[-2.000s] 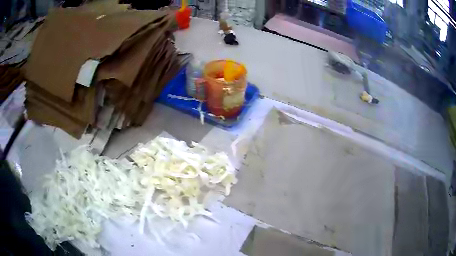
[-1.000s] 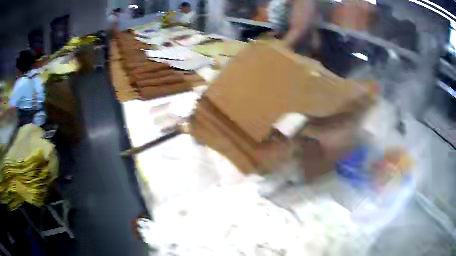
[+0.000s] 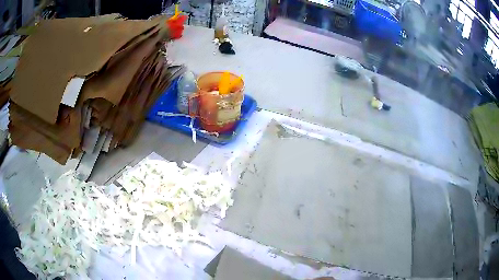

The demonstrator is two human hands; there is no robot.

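No hand is in view. A tangled heap of pale strips (image 3: 158, 202) lies on a white paper sheet (image 3: 123, 266) at the lower left. The base board (image 3: 328, 202), grey and stained, covers the centre and right. A small grey board (image 3: 246, 268) is cut off by the bottom edge. Brown leather panels (image 3: 65, 60) stand in an uneven stack at the upper left, with a white label on them. An orange glue pot (image 3: 223, 112) with a yellow-orange piece sticking out stands beside a clear bottle (image 3: 187, 93) on a blue tray (image 3: 241, 123).
A hammer-like tool (image 3: 375, 93) lies on the table's far side. A small brown and black object (image 3: 223, 41) and a red-orange item (image 3: 176, 26) are at the back. Yellow-green panels (image 3: 487, 131) are at the right edge. A blue bin (image 3: 377, 19) is beyond the table.
The view swung left towards the aisle and stack, then back to the table. Both hands stay out of view. The pot, tray and strips look unmoved on the table.
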